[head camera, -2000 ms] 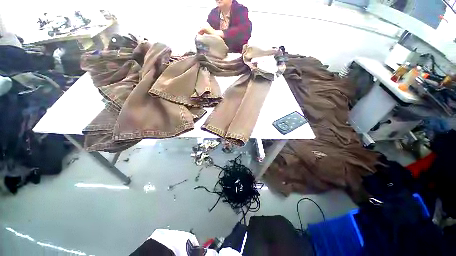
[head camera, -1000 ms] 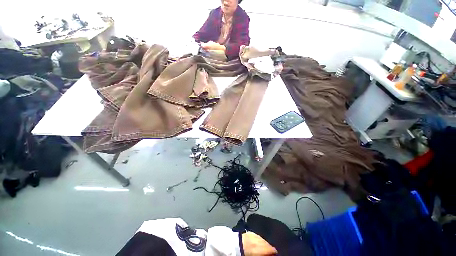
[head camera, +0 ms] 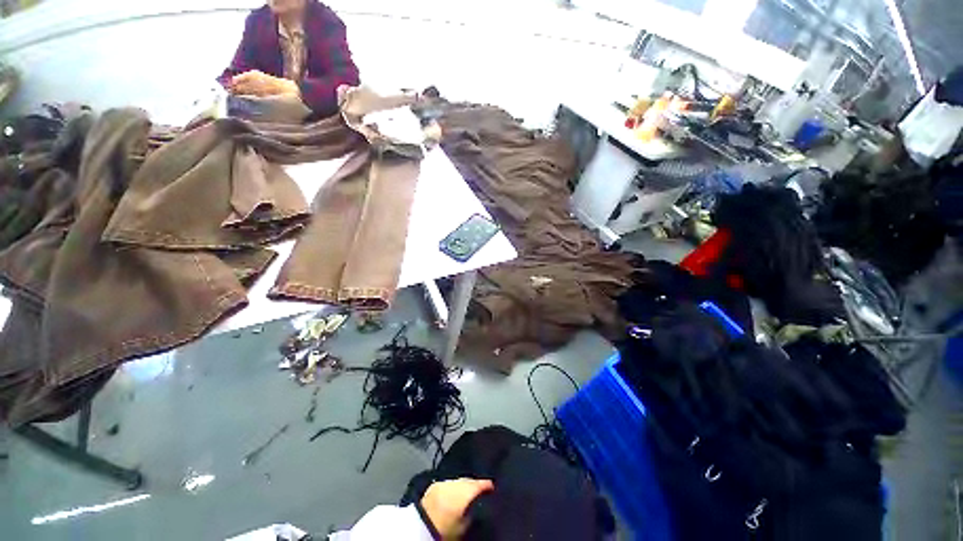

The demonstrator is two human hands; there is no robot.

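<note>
My left hand (head camera: 454,505), coming out of a white sleeve at the bottom edge, has its fingers curled onto a dark garment (head camera: 539,486) on my lap. The hand is small and partly cut off by the frame's edge. My right hand is not in view. To the right, a blue plastic crate (head camera: 612,423) is heaped with dark trousers (head camera: 760,412), with small pale loops on them. A tangled heap of thin black cords (head camera: 410,391) lies on the floor ahead of my lap.
A white table (head camera: 449,211) bears brown trousers (head camera: 348,232) and a mobile phone (head camera: 469,237). More brown trousers (head camera: 539,227) hang down beyond it. A person (head camera: 290,58) in a dark red top is behind the table. Fabric scraps (head camera: 312,347) lie on the floor.
The view has swung right, showing more of the crate. My left hand, out of sight at first, then low at the bottom edge, now shows against the dark garment.
</note>
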